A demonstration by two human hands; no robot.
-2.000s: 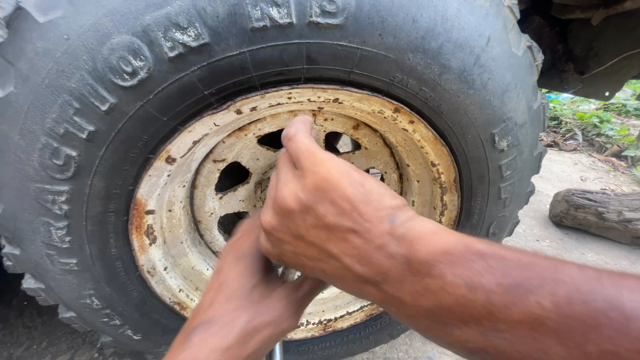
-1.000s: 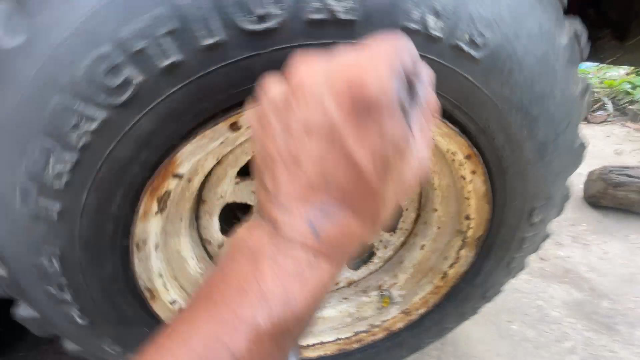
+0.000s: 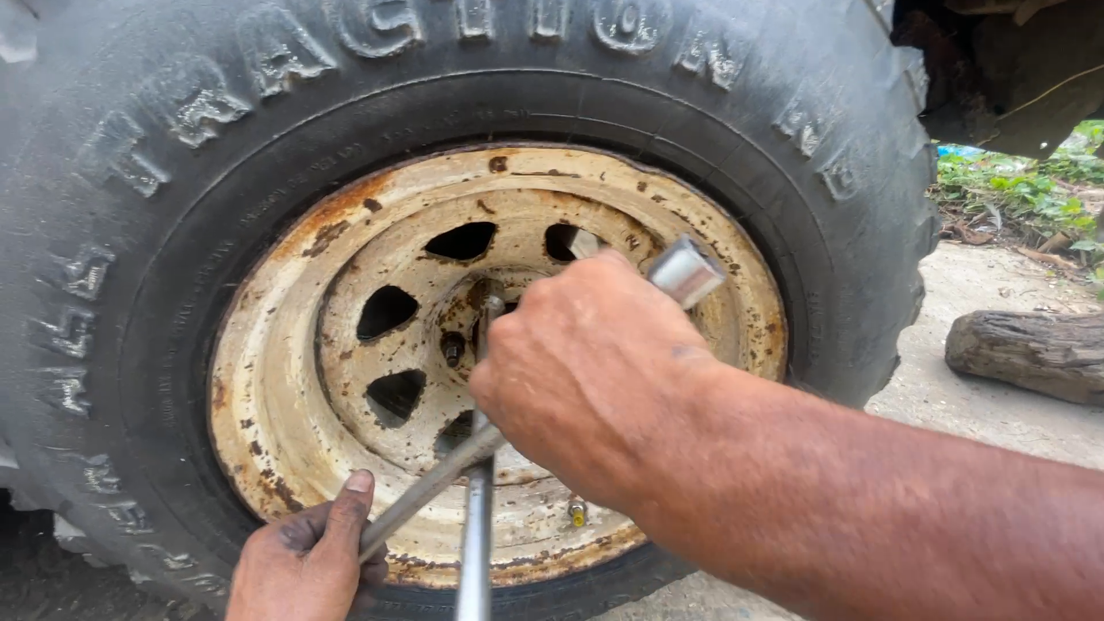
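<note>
A cross-shaped metal lug wrench stands before the hub of a cream-painted, rusty steel wheel rim. My left hand holds the lower-left end of one bar, thumb on top. Around the same bar, higher up, my right hand is closed. A shiny socket end sticks out beyond its knuckles. The other bar runs from the bottom of the view up toward the hub, left of my right hand. A stud or nut shows at the hub. My right hand hides whether the wrench sits on a nut.
A large black off-road tire with raised lettering surrounds the rim. A valve stem with a yellow tip is at the rim's lower part. On the concrete at the right lies a piece of wood, with green plants behind it.
One second ago a blurred hand was raised high before the rim; now both hands are on the wrench. Two seconds ago both hands were close together near the hub; now my left hand is lower left.
</note>
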